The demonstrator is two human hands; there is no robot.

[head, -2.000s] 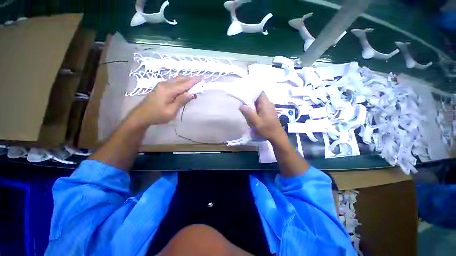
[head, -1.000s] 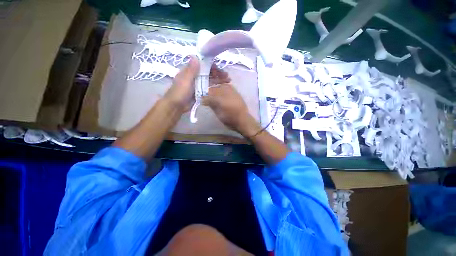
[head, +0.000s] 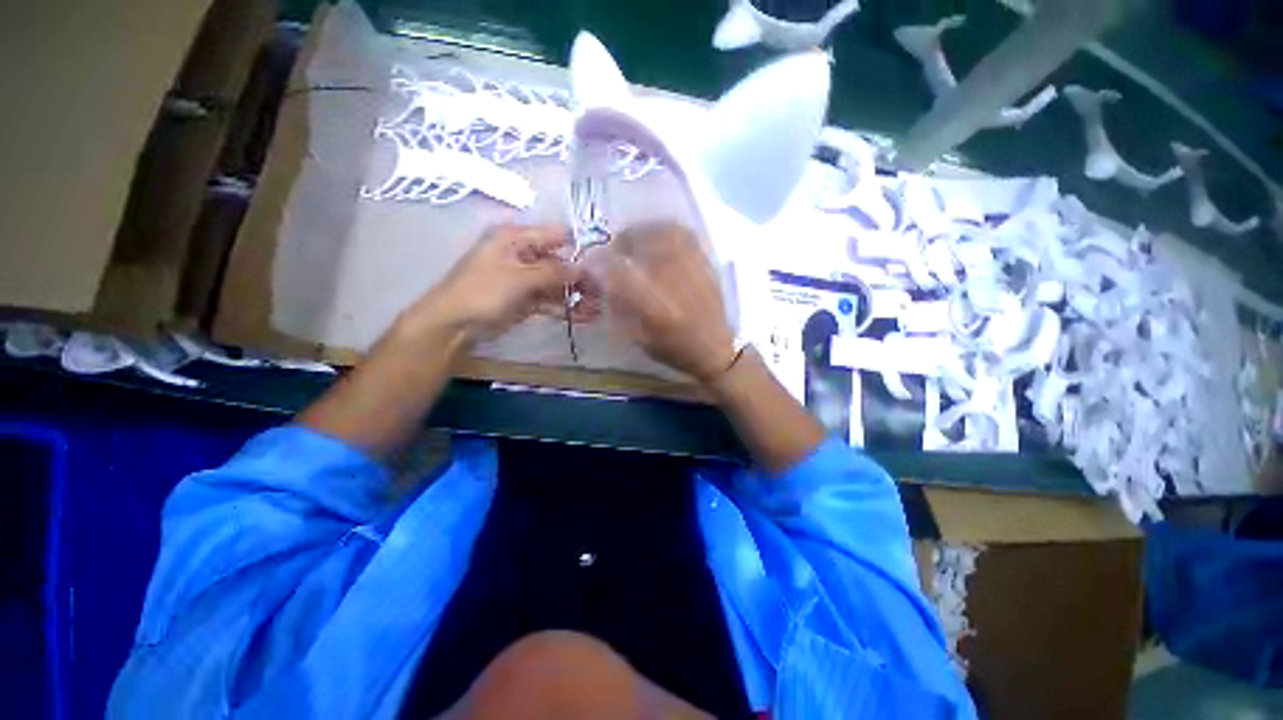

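Observation:
A white cat-ear headband (head: 760, 138) with a pale pink inner side stands over the pale mat (head: 317, 239), its ears pointing away from me. Dark thin wire (head: 573, 338) shows at its left end, between my hands. My left hand (head: 509, 281) has its fingertips closed on this wired end. My right hand (head: 667, 298) is blurred, close beside it inside the arch; what its fingers touch is hidden. White yokes (head: 457, 120) lie in rows on the mat behind my left hand.
A heap of curved white parts (head: 1126, 352) lies at right, partly over a printed sheet (head: 823, 303). Spaced headbands lie on the green belt (head: 901, 99) behind a slanted grey post (head: 992, 85). Cardboard sheets (head: 85, 155) are stacked at left. An open carton (head: 1055, 605) is low at right.
The headband was lower and flatter, then was raised and turned with its ears away from me. My hands have come together at its left end. My right hand has moved off the right side.

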